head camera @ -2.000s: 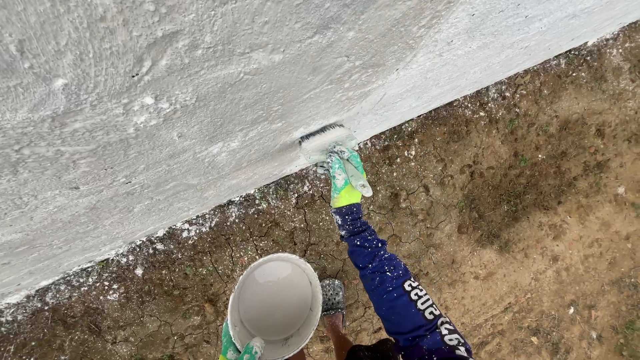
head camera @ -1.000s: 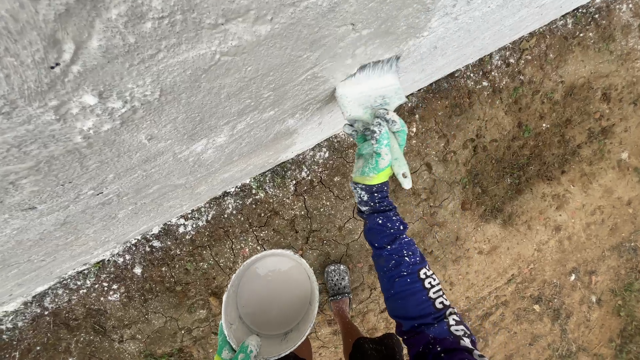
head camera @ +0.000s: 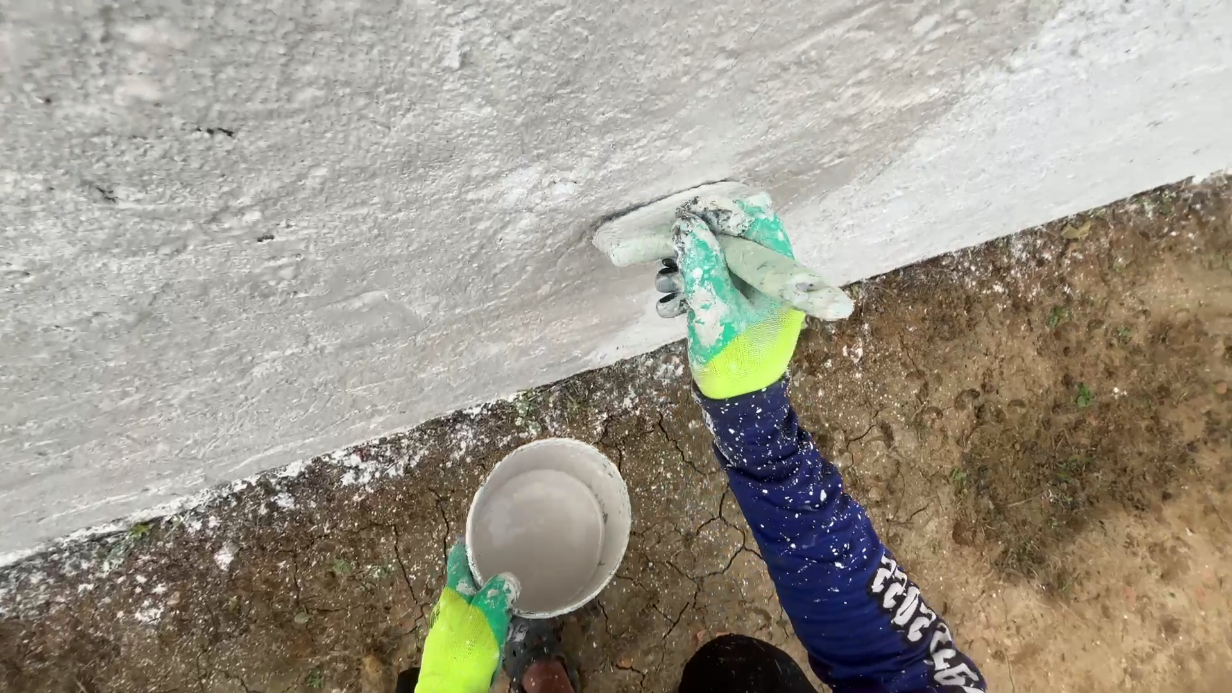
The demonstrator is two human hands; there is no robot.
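Note:
My right hand (head camera: pixel 736 289), in a paint-smeared green and yellow glove, grips a wide paintbrush (head camera: pixel 664 226). Its head lies against the rough wall (head camera: pixel 385 192), a little above the wall's foot, and its pale handle points down and to the right. Below, my left hand (head camera: pixel 472 611) in a matching glove holds the rim of a round white bucket (head camera: pixel 617 539). Pale greyish-white paint (head camera: pixel 539 539) is inside the bucket. The wall is whiter at the right and greyer toward the left.
Cracked brown soil (head camera: pixel 674 510), spotted with white paint, borders the wall's lower edge. My shoe (head camera: pixel 529 645) is beneath the bucket, and my dark-clothed knee (head camera: pixel 741 666) shows at the bottom. Small weeds (head camera: pixel 1083 395) grow at the right.
The brush has shifted along the wall, and its head, with bristles showing upward a second ago, now lies pressed sideways to the wall. My left hand still holds the bucket.

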